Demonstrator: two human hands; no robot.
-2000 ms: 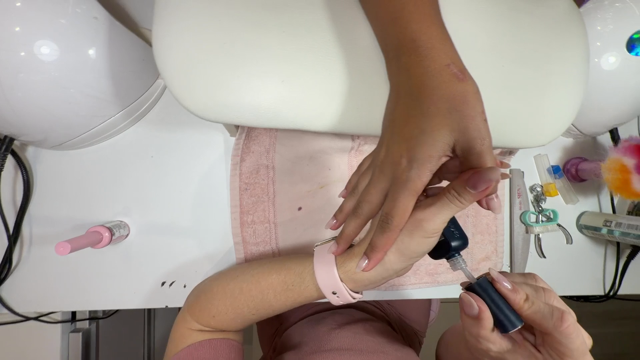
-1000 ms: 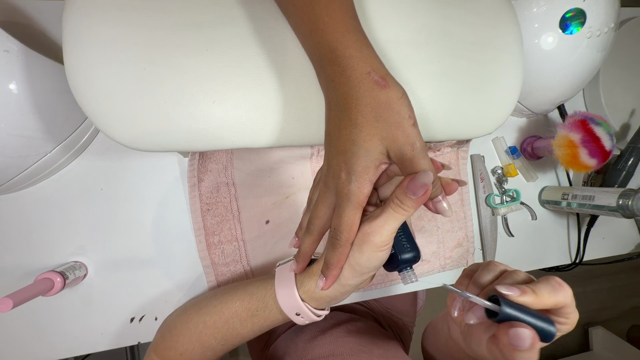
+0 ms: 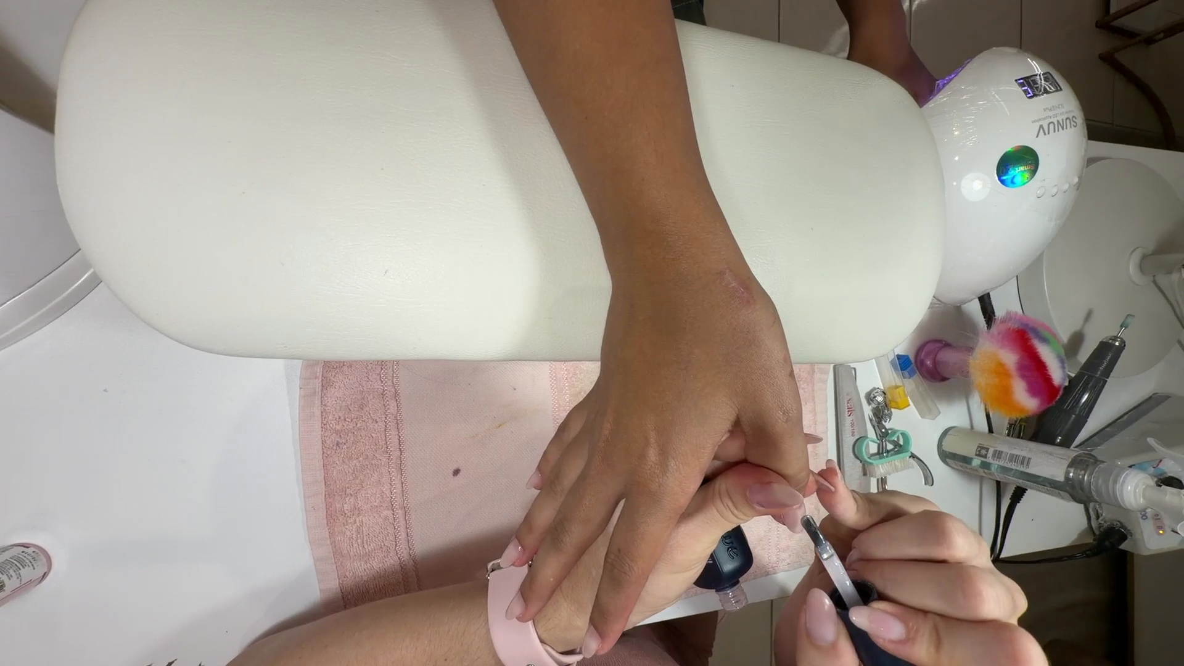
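My left hand [image 3: 680,564], with a pink watch band [image 3: 518,615] at its wrist, lies under another person's hand [image 3: 694,398]. My left fingers and thumb hold that hand near its thumb. A dark polish bottle [image 3: 726,560], its glass neck uncapped, sticks out below my left palm; its grip is mostly hidden. In my right hand [image 3: 916,583] is the dark cap [image 3: 860,624] with its brush [image 3: 830,560]. The brush tip is close to the other person's thumbnail and my left thumb. Beneath the hands lies a pink towel [image 3: 462,481].
A white armrest cushion [image 3: 370,185] spans the back. At right are a nail lamp [image 3: 1008,176], a nail file [image 3: 848,416], a small teal-handled brush [image 3: 883,453], nippers, a fluffy multicoloured brush [image 3: 1017,365], a spray bottle [image 3: 1027,462] and a nail drill [image 3: 1082,393]. Another polish bottle [image 3: 20,569] is far left.
The brush, out of the bottle one second ago, has moved up to the other person's fingertips. Two seconds ago it was at the bottle's neck. The other person's second hand now shows at the lamp.
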